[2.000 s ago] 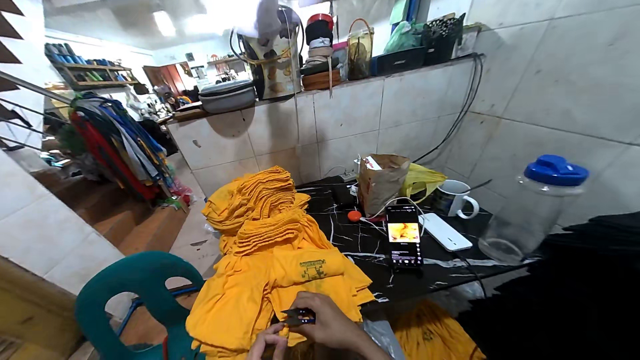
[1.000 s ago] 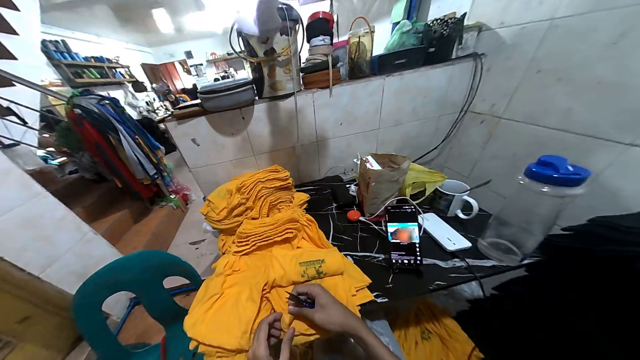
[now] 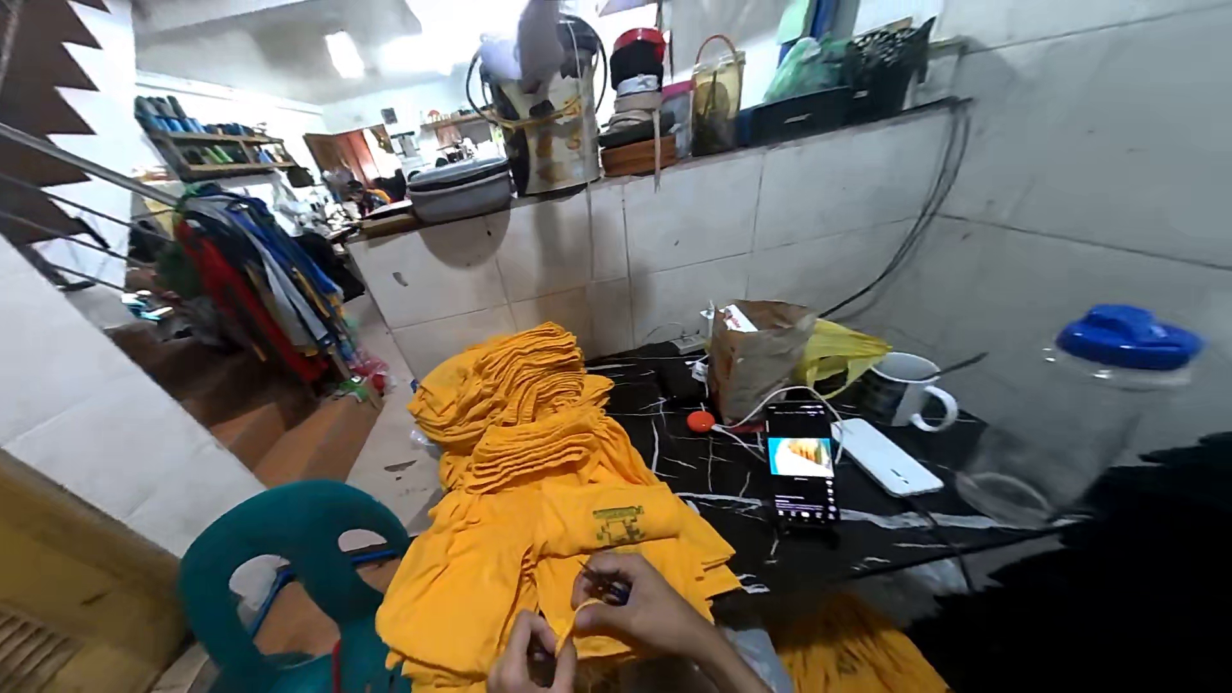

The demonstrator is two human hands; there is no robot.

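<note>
A stack of folded yellow-orange cloth garments lies on the black marble-patterned table, with a printed garment spread in front of it. At the bottom centre my left hand pinches an edge of the yellow fabric between thumb and fingers. Just to its right and slightly above, my right hand holds a small dark tool, possibly thread snips, and also touches the raised fabric edge. The tool is largely hidden by the fingers.
Right of the garments are a lit phone, a white phone-like device, a mug, a paper bag and a clear jug with blue lid. A green plastic chair stands left. More yellow cloth lies low right.
My left hand has come up beside my right hand since two seconds ago. The small tool has changed angle in my right hand. The picture on the phone screen has changed.
</note>
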